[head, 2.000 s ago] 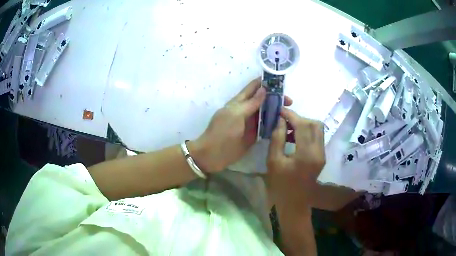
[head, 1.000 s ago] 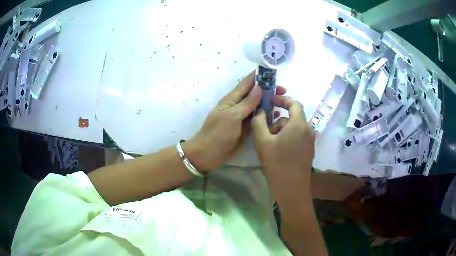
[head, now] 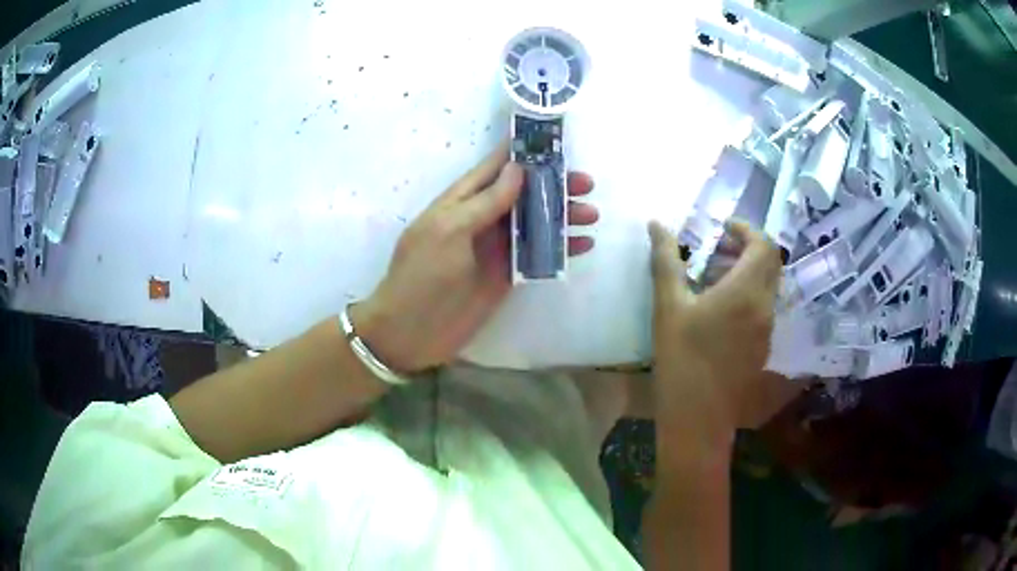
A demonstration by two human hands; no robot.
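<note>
My left hand holds a handheld fan upright over the white board, its fingers wrapped around the open handle. The round white fan head with spokes is at the top. Below it a small circuit board and a dark grey battery cell show inside the handle body. My right hand is off the fan, at the left edge of the right pile, its thumb and fingers apart around the lower end of a white handle cover. Whether the fingers touch the cover is unclear.
A pile of white handle covers lies at the right of the white board. Another pile lies at the left. A small orange square is near the front left edge. A cardboard carton is below the bench.
My right hand has left the handle and moved right to the cover pile. My left hand has moved left with the fan, and the full battery cell now shows.
</note>
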